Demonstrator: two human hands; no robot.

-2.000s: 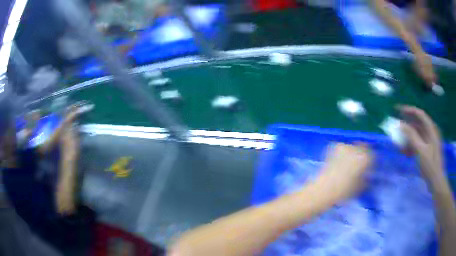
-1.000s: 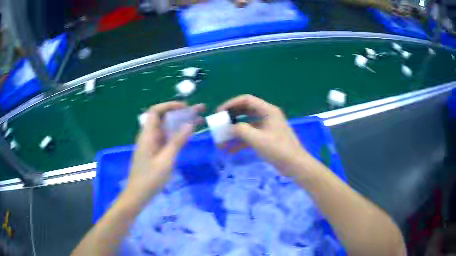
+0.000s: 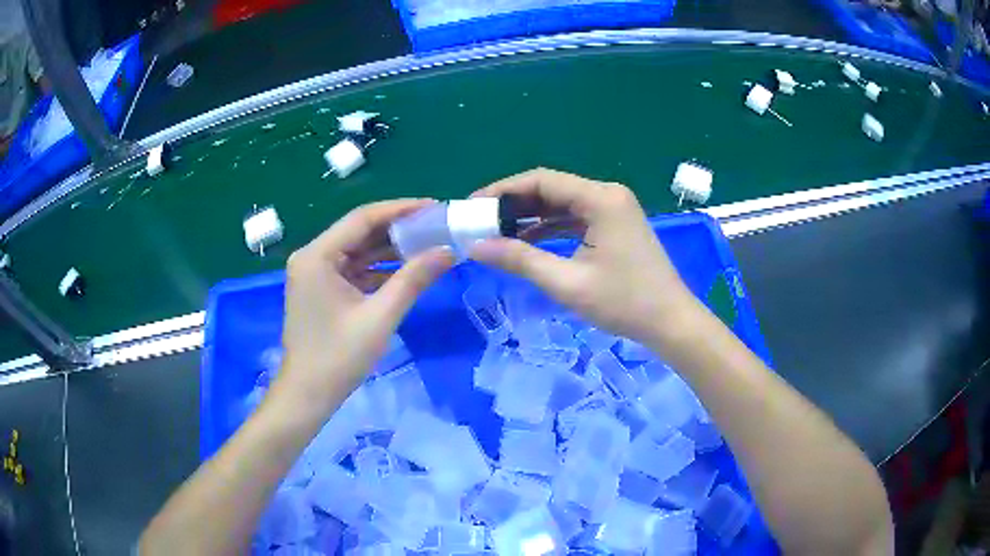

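Note:
My left hand (image 3: 358, 282) holds a clear shell (image 3: 421, 231) between thumb and fingers. My right hand (image 3: 592, 244) holds a white block unit (image 3: 472, 222) with its black end towards my right palm. The shell and the block meet end to end above the back part of the blue plastic bin (image 3: 244, 317). Whether the block has entered the shell is hard to tell. Many loose clear shells (image 3: 525, 389) lie in the bin below my hands.
The green conveyor belt (image 3: 565, 119) runs across behind the bin, with scattered white units (image 3: 263, 229) on it. A silvery side rail (image 3: 152, 345) edges it. More blue bins (image 3: 543, 20) stand on the far side. A metal post (image 3: 67, 81) rises at the left.
My hands have come together, so the shell and the white block now touch; a second ago they were slightly apart. The view has turned right since the earliest frame.

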